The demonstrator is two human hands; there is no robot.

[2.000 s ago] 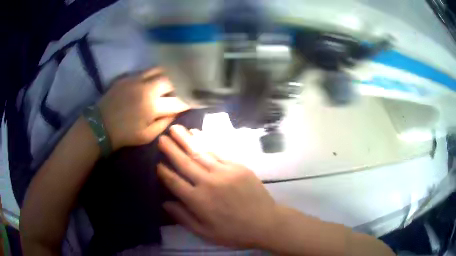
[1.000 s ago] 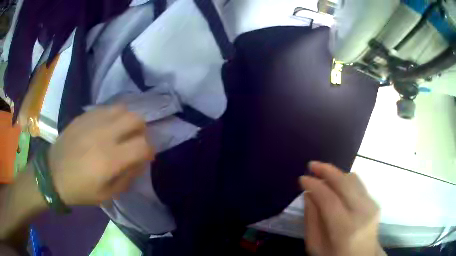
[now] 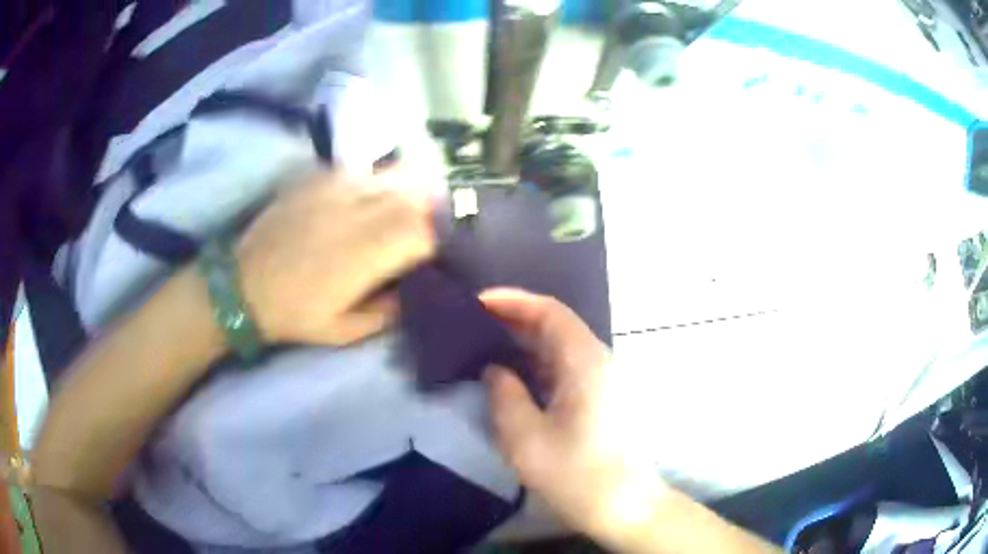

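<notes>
A dark purple-black cloth (image 3: 460, 341) lies folded in front of the sewing machine's presser foot (image 3: 465, 202), with part of it flat under and beside the foot. My left hand (image 3: 336, 254), blurred, is at the cloth's left edge with fingers curled; the fingertips are partly hidden. My right hand (image 3: 563, 400) pinches the cloth's right side between thumb and fingers. Fused panels, pale grey-white side up (image 3: 314, 433), lie bunched below and left of my hands.
The cream-white machine head with a blue stripe (image 3: 856, 76) stands above and to the right. A round grey knob (image 3: 572, 216) is right of the foot. Dark cloth (image 3: 65, 141) is heaped at upper left. A blue rim (image 3: 823, 519) shows at lower right.
The wide dark cloth is now turned and folded, with pale backing showing nearer me. My right hand has gone from hovering at the cloth's edge to pinching it; my left hand has moved toward the foot.
</notes>
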